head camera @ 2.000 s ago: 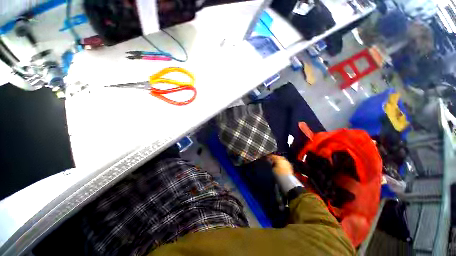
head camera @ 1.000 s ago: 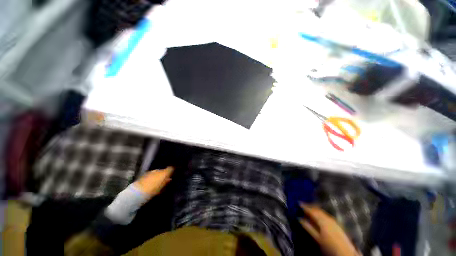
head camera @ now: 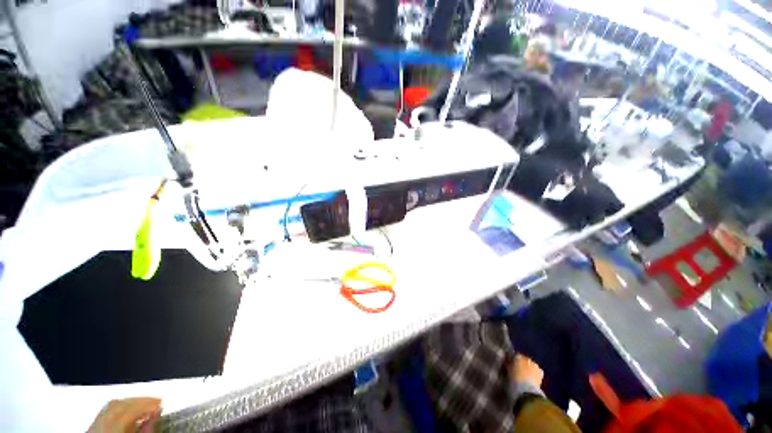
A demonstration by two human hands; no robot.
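A black cut panel [head camera: 131, 317] lies flat on the white table, left of and partly beside the sewing machine's needle area [head camera: 245, 264]. My left hand [head camera: 125, 414] is at the table's front edge below the panel, cut off by the picture's bottom; its grip is unclear. My right hand [head camera: 526, 372] is low on the right, at the edge of plaid fabric [head camera: 470, 372] beside dark cloth [head camera: 554, 338]; its fingertips are hard to make out and I cannot tell whether it grips. Scissors [head camera: 369, 287] with orange and red loops lie right of the needle.
A neon yellow-green tag [head camera: 146, 245] hangs left of the needle. The white machine head [head camera: 423, 161] spans the table's back. Ruler marks [head camera: 288, 391] run along the front edge. A red-orange cloth [head camera: 677, 416] is at lower right, with a red frame [head camera: 694, 269] on the floor.
The view has swung up and right, bringing the machine head into sight. My left hand has come up from beside the lap to the table's front edge. My right hand is now at the plaid fabric.
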